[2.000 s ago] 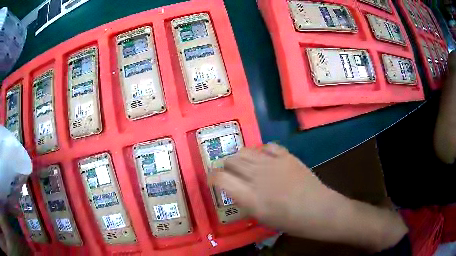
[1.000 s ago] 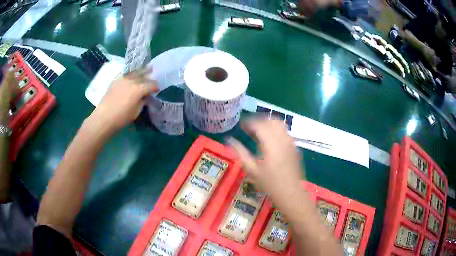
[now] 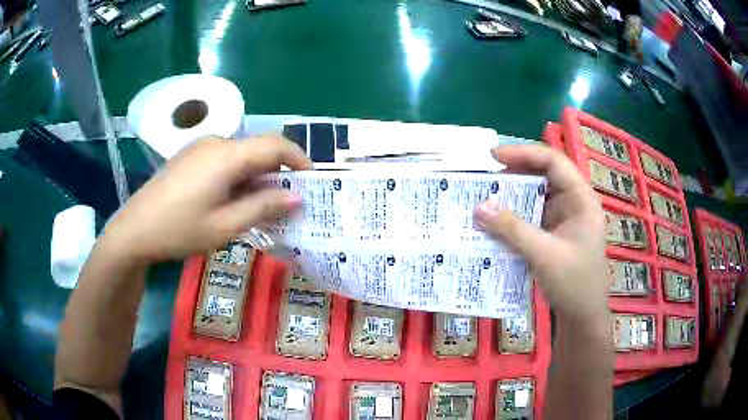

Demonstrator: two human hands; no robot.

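Note:
A white label strip (image 3: 410, 238) with two rows of small black-printed labels is stretched level above the phone tray. My left hand (image 3: 213, 193) grips its left end between thumb and fingers. My right hand (image 3: 549, 213) grips its right end the same way. Below it lies the red phone tray (image 3: 254, 361), with gold-tan mobile phones (image 3: 223, 303) in two rows of pockets, backs exposed. The strip and my hands hide the tray's upper edge and parts of the far row of phones.
The label roll (image 3: 187, 115) stands behind my left hand. A white sheet (image 3: 418, 143) with black rectangles and tweezers lies behind the strip. A curled release liner (image 3: 74, 246) is at left. More red trays (image 3: 648, 246) of phones stand at right. Loose phones (image 3: 494, 29) lie farther across.
Earlier my hands were apart, the left at the roll's strip and the right reaching over the tray. Now both hold one label strip stretched between them above the tray.

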